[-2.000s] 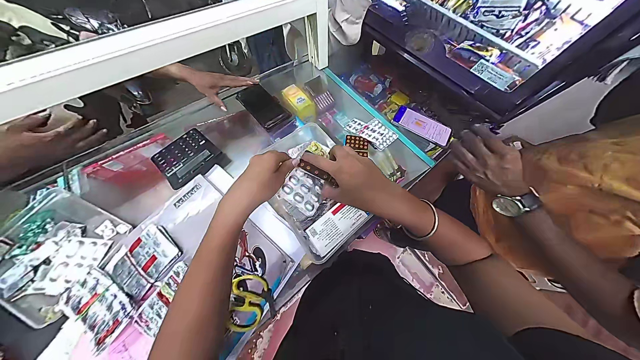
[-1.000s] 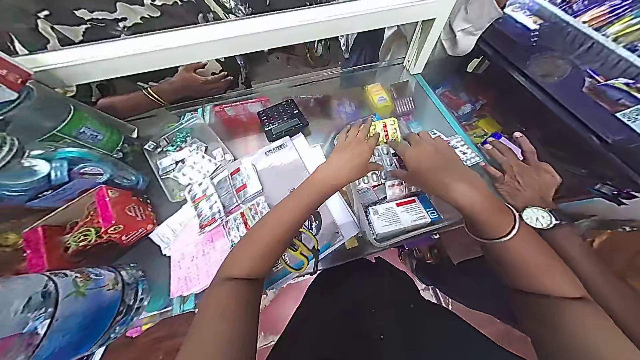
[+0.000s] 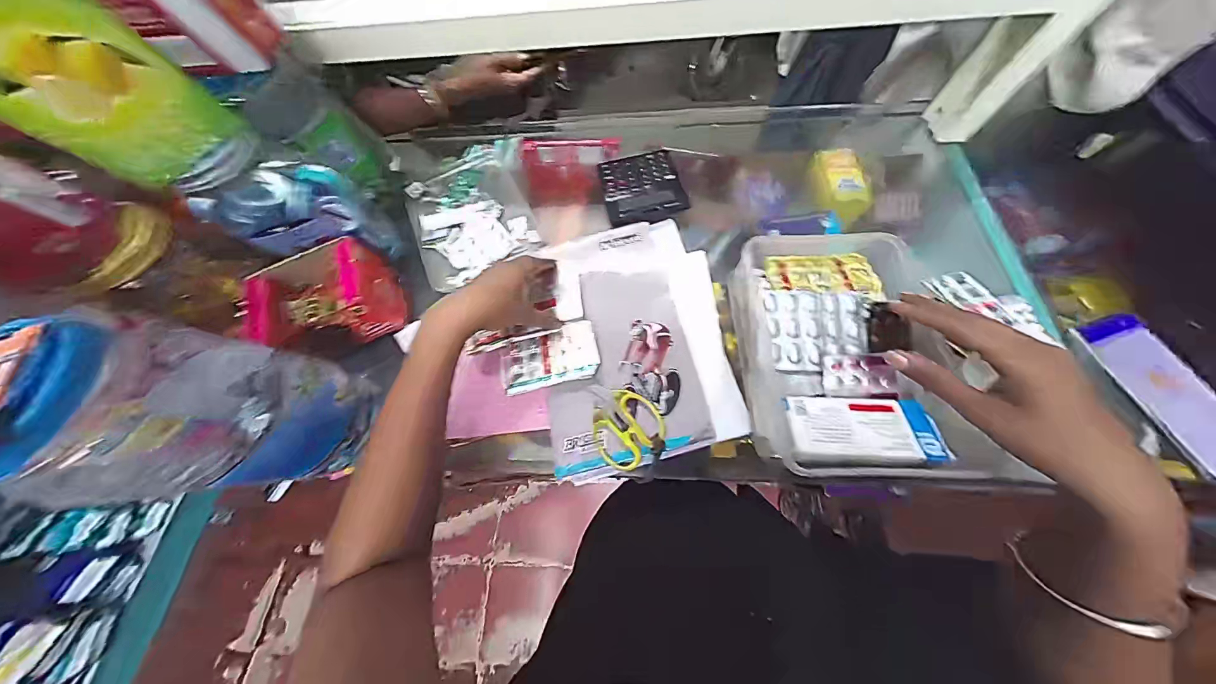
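My right hand [image 3: 1012, 380] is at the right side of a clear plastic container [image 3: 765, 456], thumb and forefinger apart beside a dark blister strip [image 3: 888, 328]. Silver blister packs [image 3: 812, 328], a yellow strip [image 3: 825, 274] and a white box with a red mark [image 3: 855, 429] lie in that container. My left hand [image 3: 518, 294] is over blister packs [image 3: 551, 356] left of the papers, its fingers curled and partly hidden; whether it grips a pack cannot be told. Yellow-handled scissors [image 3: 629, 429] lie on a printed booklet [image 3: 608, 361].
A second container [image 3: 432, 256] with white packs, a calculator [image 3: 643, 187] and a red box [image 3: 375, 294] stand on the glass counter. Jars crowd the left. Another person's hand [image 3: 489, 78] is beyond the counter. A purple-capped bottle [image 3: 1154, 389] lies at the right.
My hands, together over the clear container before, are now apart: the left is over the packs beside the papers. The other person's watch hand at the right is out of view. The view has swung left.
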